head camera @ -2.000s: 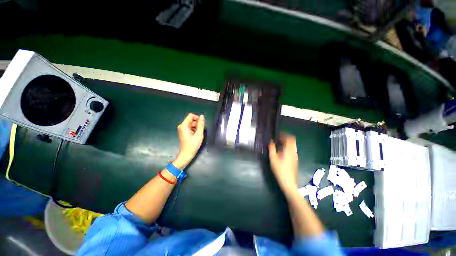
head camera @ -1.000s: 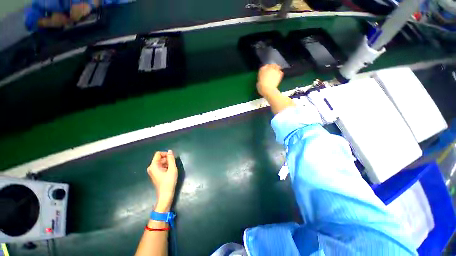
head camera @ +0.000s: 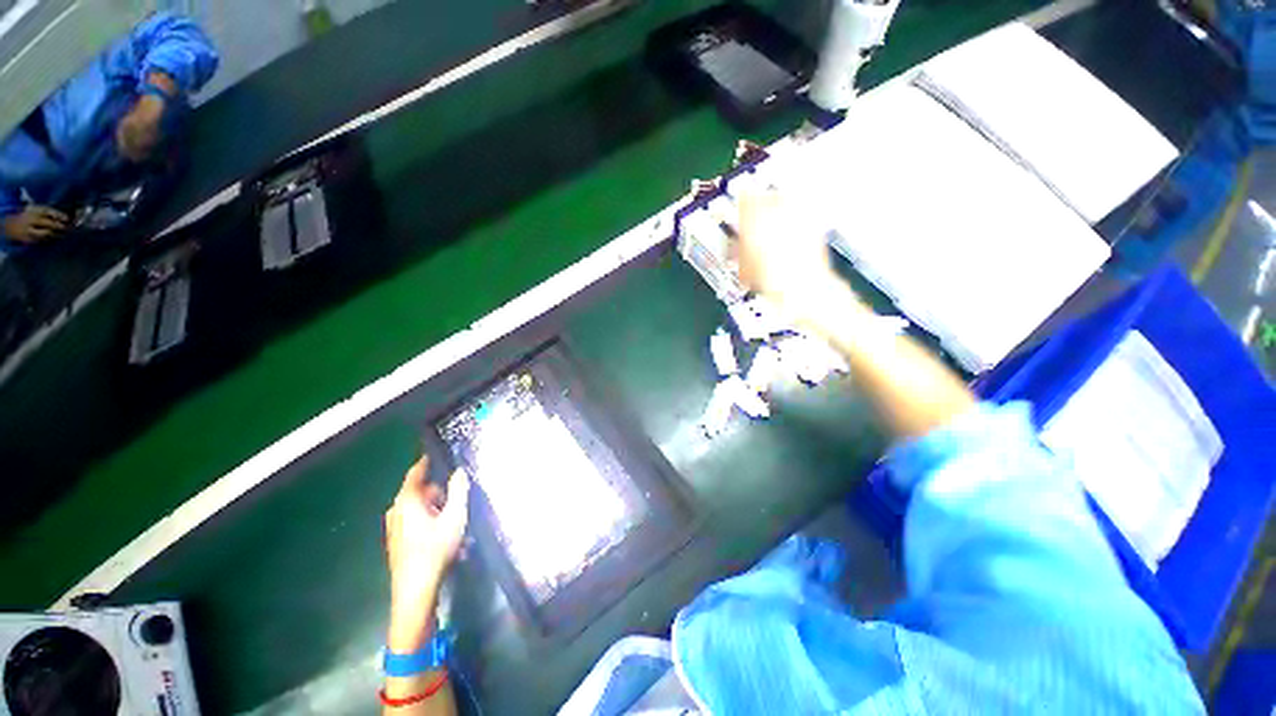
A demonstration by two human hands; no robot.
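A device [head camera: 539, 483] with a bright silvery inside and coloured spots at its top lies tilted on the dark green mat. My left hand [head camera: 427, 525], with a blue wrist strap, is at its left edge, thumb and fingers on the frame. My right hand [head camera: 770, 245] is blurred and reaches over the stacked battery packs [head camera: 710, 249]; whether its fingers hold a pack cannot be told. Small white strips [head camera: 742, 385] lie loosely heaped between the device and my right forearm.
White battery trays [head camera: 966, 210] are at the right, beside a pale post [head camera: 848, 49]. A blue crate [head camera: 1189, 406] holds white sheets. More devices [head camera: 294, 217] lie on the green belt. The air blower [head camera: 112, 671] is lower left. Another person [head camera: 105, 105] works across the belt.
A device now lies on the mat in front of me, with my left hand at its edge. My right hand has moved back from the belt to the battery stacks. The view has turned.
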